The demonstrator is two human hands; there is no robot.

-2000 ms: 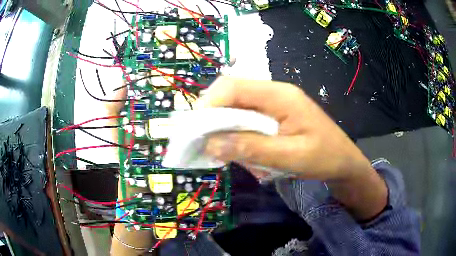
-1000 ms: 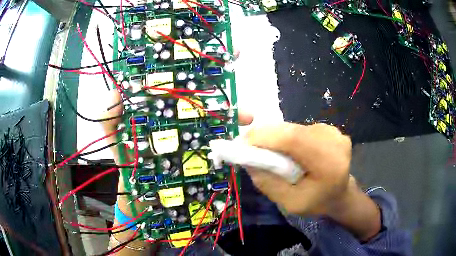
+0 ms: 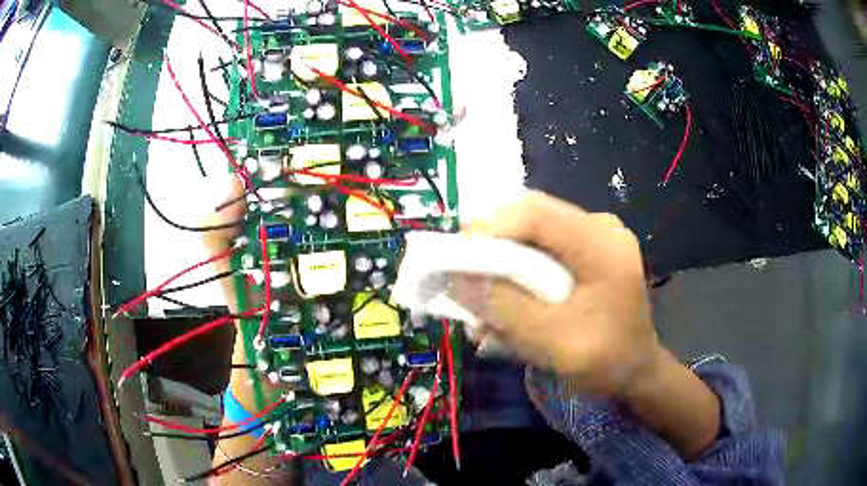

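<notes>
The PCB panel (image 3: 320,272) stands long and upright in view, crowded with yellow-taped transformers, blue capacitors and round cans. Red and black lead wires (image 3: 181,353) hang off its left side and lower right. My left hand (image 3: 226,237) holds the panel from behind at its left side; its fingers are mostly hidden, and a blue band (image 3: 241,414) is on the wrist. My right hand (image 3: 570,294) grips a folded white cloth (image 3: 475,266) at the panel's right edge, a little below the middle. The cloth covers part of that edge. The hand is slightly blurred.
A white sheet (image 3: 490,123) lies behind the panel on a black mat (image 3: 580,171). A single board (image 3: 656,92) with a red wire lies on the mat. More panels (image 3: 841,171) line the right and top. A dark tray (image 3: 48,332) with black pieces is at left.
My right hand and the cloth have moved from over the panel's middle to its right edge. The panel has shifted a little, first up, then slightly back down and right.
</notes>
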